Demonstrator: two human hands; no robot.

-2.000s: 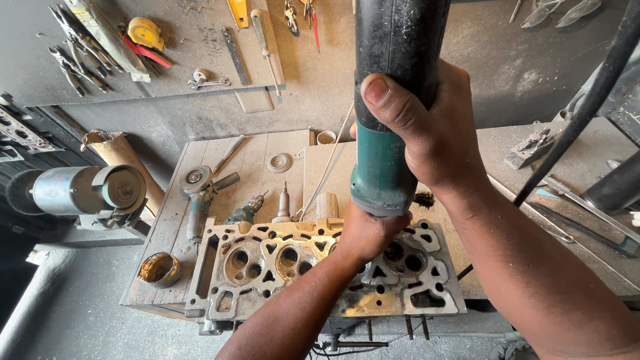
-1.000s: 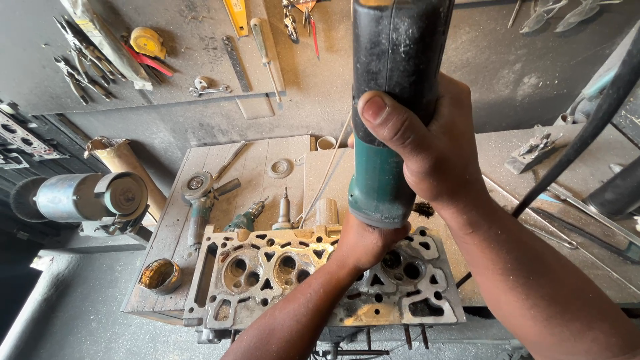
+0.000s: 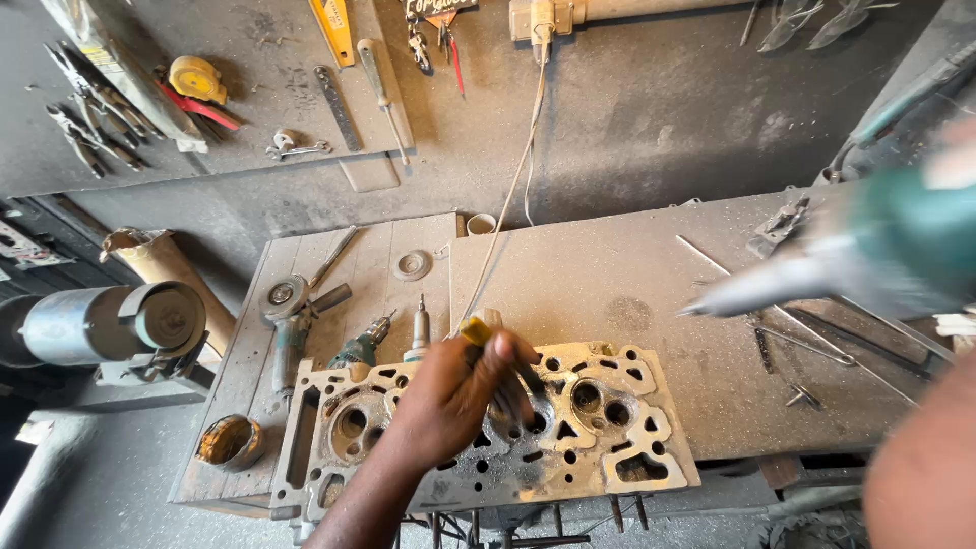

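Observation:
An aluminium engine cylinder head (image 3: 488,476) lies face up at the bench's near edge, its ports and combustion chambers showing. My left hand (image 3: 450,396) is over its middle, closed around a tool with a yellow end (image 3: 475,331); the tool's lower part is blurred. At the right edge a green power tool (image 3: 900,236) with a tapered grey nose hangs over the bench, strongly blurred. Part of my right hand (image 3: 957,149) shows on its body, cut off by the frame.
An angle grinder (image 3: 288,335), a drill (image 3: 362,343), another spindle tool (image 3: 421,328) and a grinding disc (image 3: 412,265) lie behind the cylinder head. A bench grinder (image 3: 114,324) and an open tin (image 3: 230,442) are left. Metal rods (image 3: 808,335) lie right; hand tools hang above.
My right hand has swung the green power tool from above the cylinder head to the far right. My left hand, earlier at the tool's lower end, now holds the yellow-ended tool.

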